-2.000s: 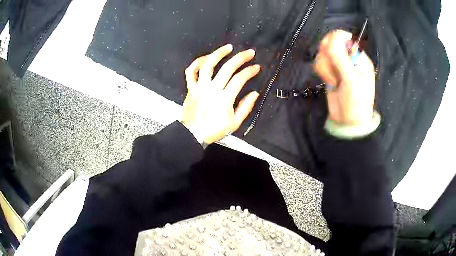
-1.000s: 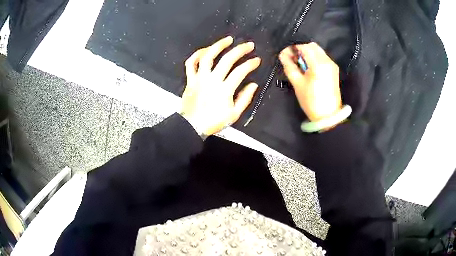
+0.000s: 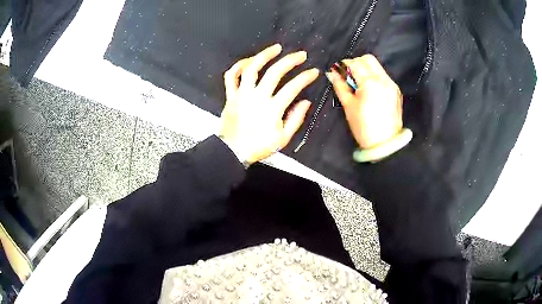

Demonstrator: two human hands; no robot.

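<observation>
A dark jacket point(image 3: 178, 47) speckled with lint lies on the white table. One toothed zipper edge point(image 3: 317, 114) runs down the front panel to the hem; the other toothed edge point(image 3: 428, 56) lies farther right. My left hand point(image 3: 261, 107) lies flat on the panel left of the zipper, fingers spread, holding nothing. My right hand point(image 3: 371, 101) is closed beside the zipper around small scissors point(image 3: 350, 78), with a red and a blue spot showing; the blades cannot be made out.
Another dark garment point(image 3: 40, 32) hangs over the table edge at the upper left. The white table point(image 3: 148, 95) ends in front of my body. Speckled floor point(image 3: 95, 139) and a white frame bar point(image 3: 58, 228) are at lower left.
My right hand has moved left and down from the right side of the opening to the zipper, with the scissors in it. My left hand has stayed almost in place.
</observation>
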